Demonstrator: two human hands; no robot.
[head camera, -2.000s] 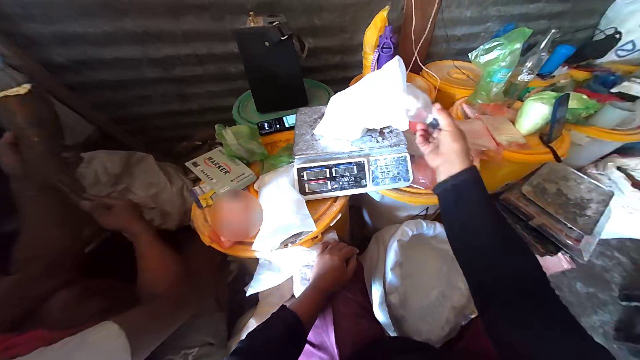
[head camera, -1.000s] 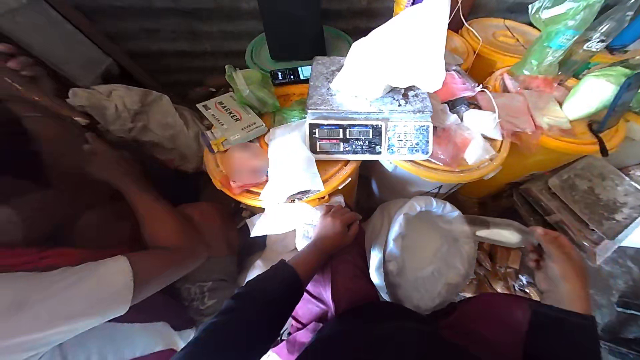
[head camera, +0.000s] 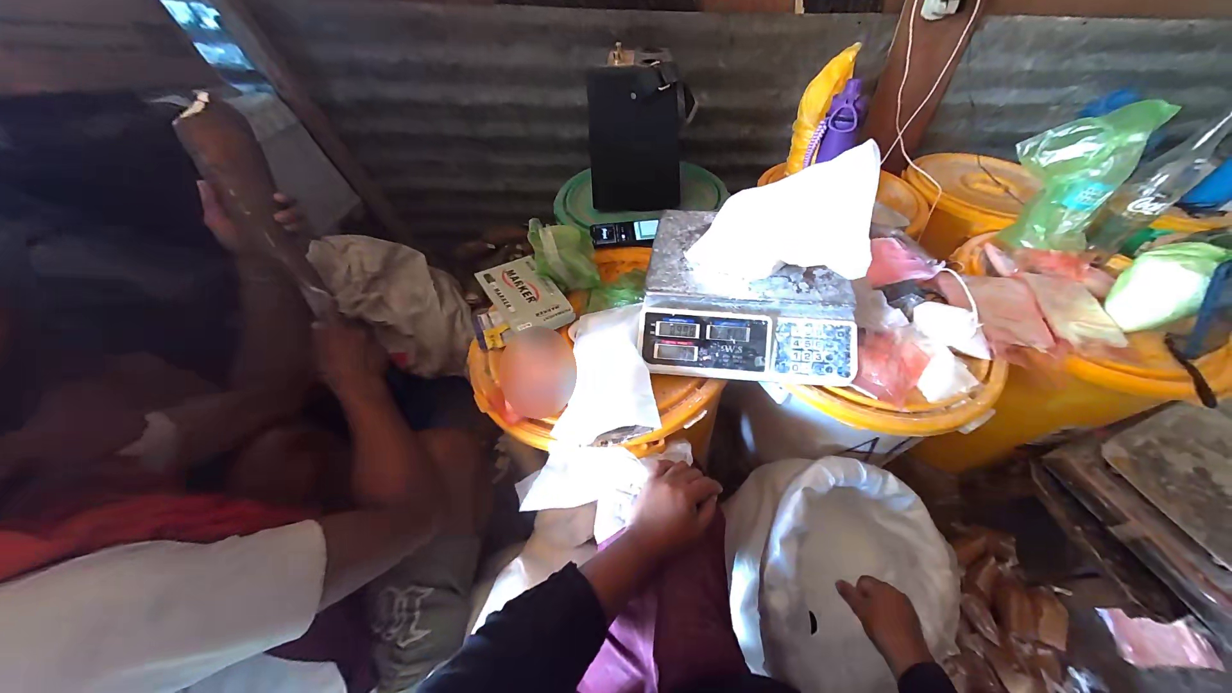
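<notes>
My left hand (head camera: 671, 500) rests on my knee, its fingers lying on thin white bags or sheets (head camera: 582, 476). Over the right part of an open white sack (head camera: 756, 558) holding white powder is my right hand (head camera: 881, 611), fingers curled; whether it grips anything is unclear. A small dark oval (head camera: 813, 623) shows in the sack left of that hand. Beyond both hands, a white plastic bag (head camera: 784, 221) stands on the metal pan of a digital scale (head camera: 707, 344), leaning right. A long white sheet or bag stack (head camera: 606, 375) lies left of the scale.
Yellow-lidded buckets (head camera: 688, 414) support the scale. A marker box (head camera: 525, 296) lies left, and small filled bags (head camera: 895, 366) lie right. At far left another person's hands hold a long brown object (head camera: 226, 154). Brown packets (head camera: 1015, 597) and flat metal plates (head camera: 1174, 462) are at right.
My right hand held a clear scoop right of the sack one second ago; it is now over the sack. Earlier still it was beside the bag on the scale. My left hand stays on my knee.
</notes>
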